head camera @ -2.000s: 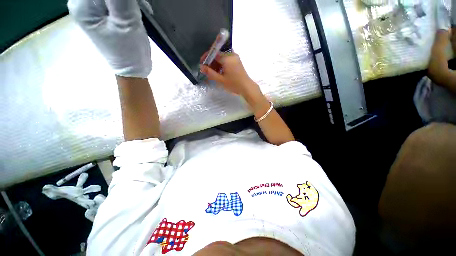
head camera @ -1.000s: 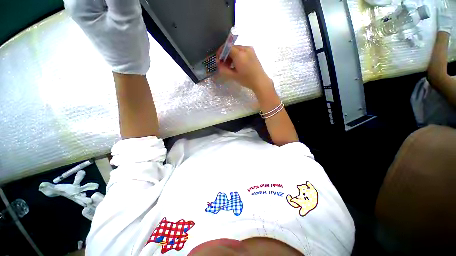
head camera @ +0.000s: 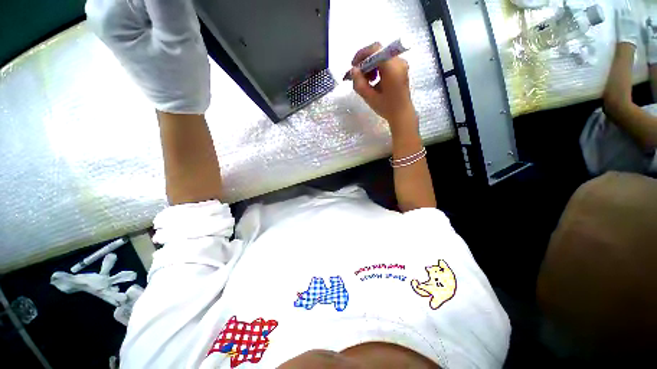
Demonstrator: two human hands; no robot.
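Note:
The metal chassis [head camera: 268, 43], grey inside with black sides, lies angled on the bubble wrap, its far end cut off by the top edge. Its near end has a perforated vent grille [head camera: 311, 89]. My bare right hand [head camera: 385, 81], with bracelets, holds a white paint marker [head camera: 378, 59] to the right of the grille, apart from the chassis. The marker's dark tip points left. My left hand [head camera: 160, 58], in a white glove, is beside the chassis's left edge. Its fingers are cut off by the top edge, so its grip is hidden.
A second chassis [head camera: 481, 86] lies across the bench edge at the right. Bubble wrap padding [head camera: 94, 144] covers the bench. A spare glove [head camera: 97, 279] and white marker [head camera: 99, 254] lie on the dark shelf. Another person's arm [head camera: 621, 90] is near clear plastic items [head camera: 569, 30].
My right hand has moved right, away from the chassis corner, with the marker, uncovering the vent grille. My left hand stays beside the chassis's left edge.

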